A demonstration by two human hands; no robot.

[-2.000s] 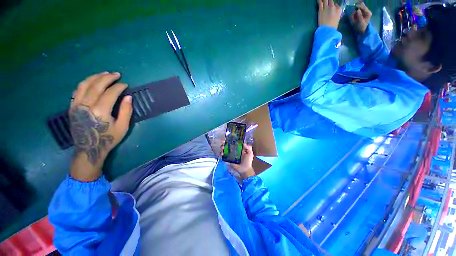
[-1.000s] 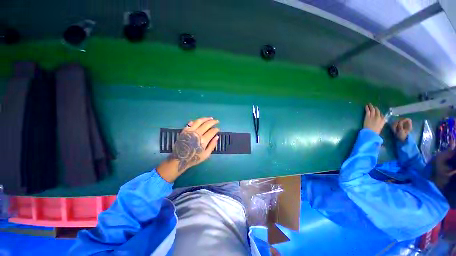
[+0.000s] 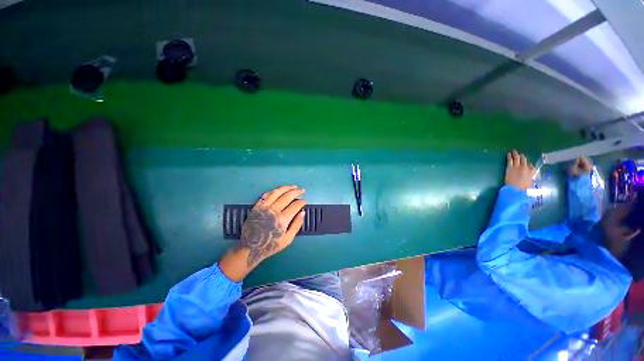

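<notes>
A dark slotted foam tray (image 3: 332, 219) lies flat on the green bench in front of me. My left hand (image 3: 273, 221) rests on top of it, palm down, fingers a little apart, and covers its middle slots. Slots show on both sides of the hand. Tweezers (image 3: 358, 189) lie on the bench just right of the tray, silver tips pointing away from me. Nobody touches them. My right hand is out of the picture.
Tall dark foam strips (image 3: 99, 204) stand far left. Several round black units (image 3: 248, 80) are spaced beyond the bright green band. A red bin (image 3: 78, 324) and a cardboard box (image 3: 413, 296) with clear plastic are below the bench edge. A blue-sleeved person (image 3: 551, 261) works at right.
The view has swung up and left from my lap to the bench. The phone and my right hand have left the picture. My left hand still rests on the tray.
</notes>
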